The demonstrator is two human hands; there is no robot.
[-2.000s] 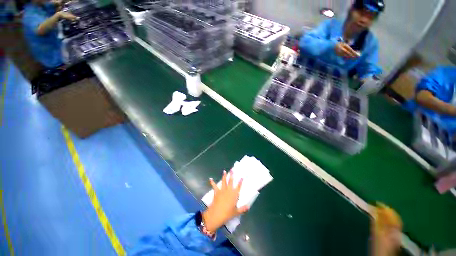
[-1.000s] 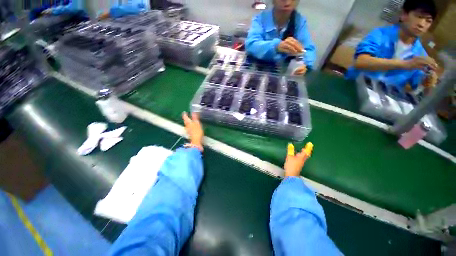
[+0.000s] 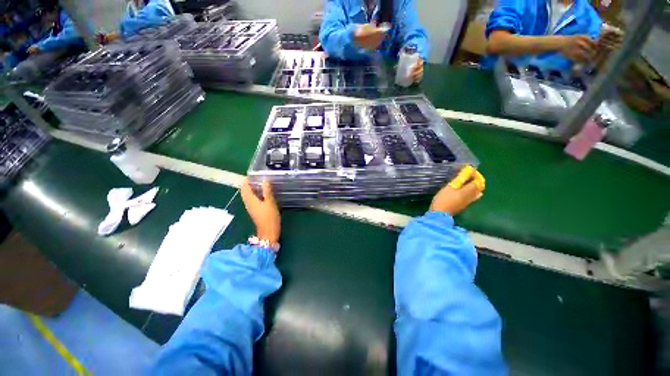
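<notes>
A stack of clear blister trays [image 3: 345,180] is held between my hands over the pale rail and the green belt. Its top tray shows two rows of dark keypad phones [image 3: 353,149], some with white labels. My left hand [image 3: 262,213] grips the front left corner. My right hand [image 3: 459,194], with yellow finger cots, grips the front right corner. The fingers under the stack are partly hidden.
A pile of white sleeves [image 3: 180,261] lies on the worktop at left, with crumpled white pieces [image 3: 126,208] and a dispenser bottle [image 3: 134,161] beyond. Stacked phone trays [image 3: 121,92] stand far left. Workers in blue smocks sit opposite; a pink item [image 3: 585,138] is at right.
Both my hands have come to the tray stack and taken hold of its front corners. The stack has moved nearer, onto the rail edge. The view has turned right since the earliest frame.
</notes>
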